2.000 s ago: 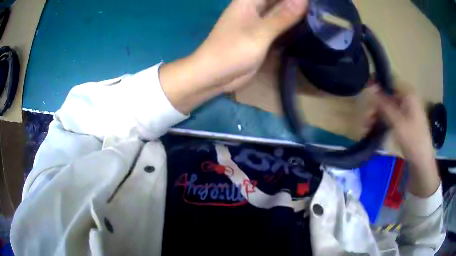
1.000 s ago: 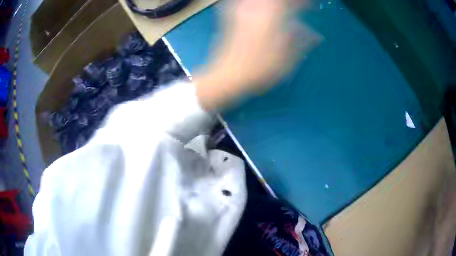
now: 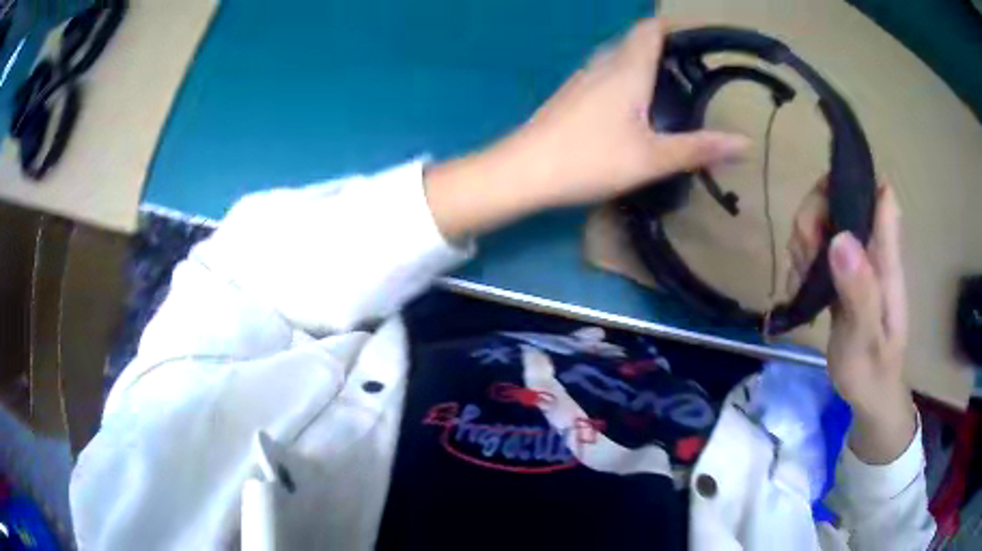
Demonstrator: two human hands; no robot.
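A black headphone band [image 3: 851,172] is held up over the tan cardboard sheet [image 3: 905,312]. An open curved black yoke [image 3: 743,75] shows inside the band, and a thin wire [image 3: 770,194] hangs from near its tip. My left hand [image 3: 614,129] grips the left end of the headphone around a dark cup part, mostly hidden by the fingers, thumb pointing right. My right hand [image 3: 867,291] grips the padded right side of the band, with the thumb on the near face and fingers partly behind it.
Black headphones [image 3: 48,118] lie on another cardboard sheet [image 3: 102,161] at the far left. The green-blue mat [image 3: 355,97] lies between the sheets. A brown carton [image 3: 102,291] is below left. A blue bin [image 3: 831,441] with clear bags is below right. A black part [image 3: 971,318] is at the right edge.
The view has swung back from the left side. My blurred left hand was over the mat; now both hands hold a headphone. Two seconds ago, a glossy cup showed on the headphone held then.
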